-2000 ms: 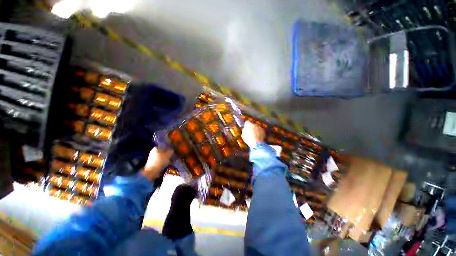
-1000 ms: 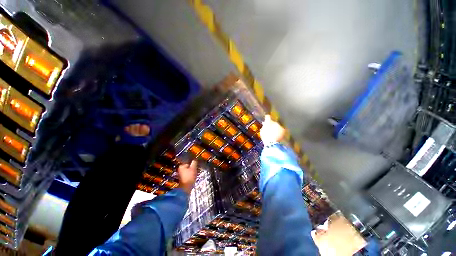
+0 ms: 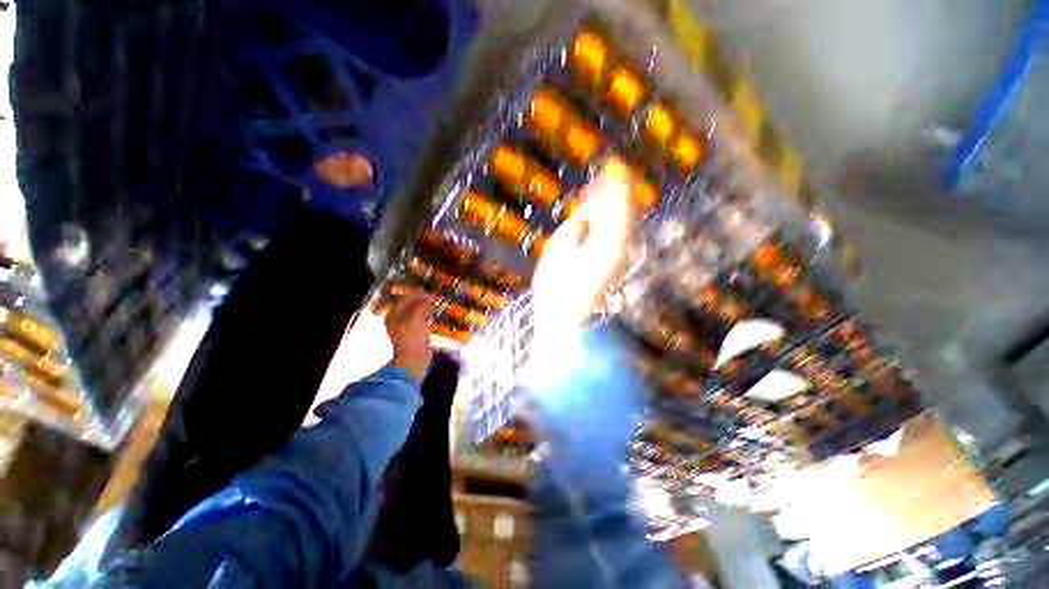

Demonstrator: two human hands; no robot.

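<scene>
A clear blister tray with orange coil components lies on top of a tray stack in the upper middle. My right hand is blurred and pale over the tray's near right part. Its fingers look apart and nothing shows in it. My left hand is at the near left side of the stack, beside lower rows of orange parts. Its fingertips are unclear, and I cannot tell whether they grip an edge. Clear plastic tray sides show between my hands.
More tray stacks with white paper slips extend right. A brown cardboard sheet lies at the lower right. A dark blue plastic base is at the upper left. A yellow floor line runs behind the stack. My dark-clothed leg is at the left.
My right hand has moved from the tray's far right edge to over its near part. My left hand has moved off the tray's near corner to lower at the stack's side. The view has shifted closer.
</scene>
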